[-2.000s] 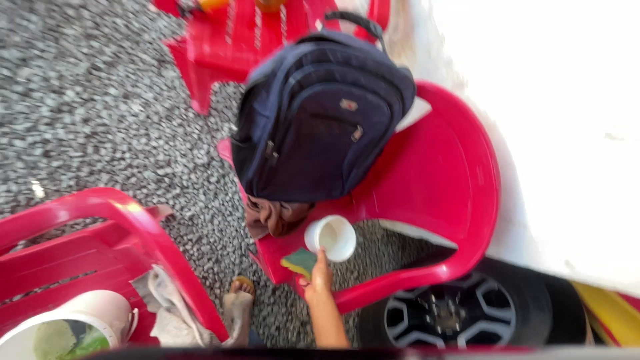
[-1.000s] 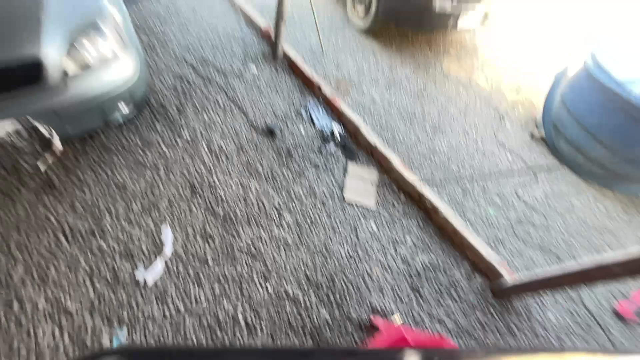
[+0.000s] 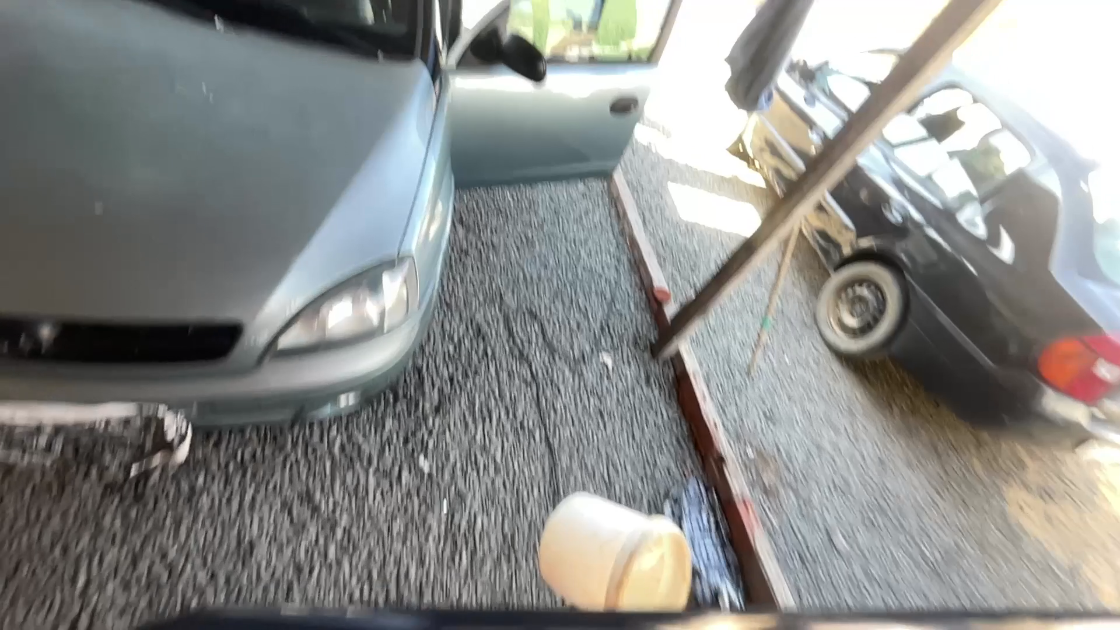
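Neither my left hand nor my right hand shows in the head view. A white plastic tub or cup (image 3: pixel 591 551) is at the bottom, tilted on its side, its round pale yellow end turned to the lower right. Whether a hand holds it from below the frame cannot be told. Just right of it, a crumpled blue and white cloth (image 3: pixel 704 542) lies on the gravel against a low reddish-brown edging beam (image 3: pixel 700 411). The picture is blurred.
A grey-green car (image 3: pixel 201 201) stands at the left, its side door (image 3: pixel 542 127) open. A slanting wooden post (image 3: pixel 814 175) rises from the edging beam. Beyond it are a thin stick (image 3: pixel 774 297) and a dark, damaged car (image 3: pixel 945 289). Gravel (image 3: pixel 490 490) covers the ground.
The view has swung far, from red plastic chairs and a backpack to the cars. Two seconds ago a hand held a white cup and a green-yellow sponge; no hand shows now.
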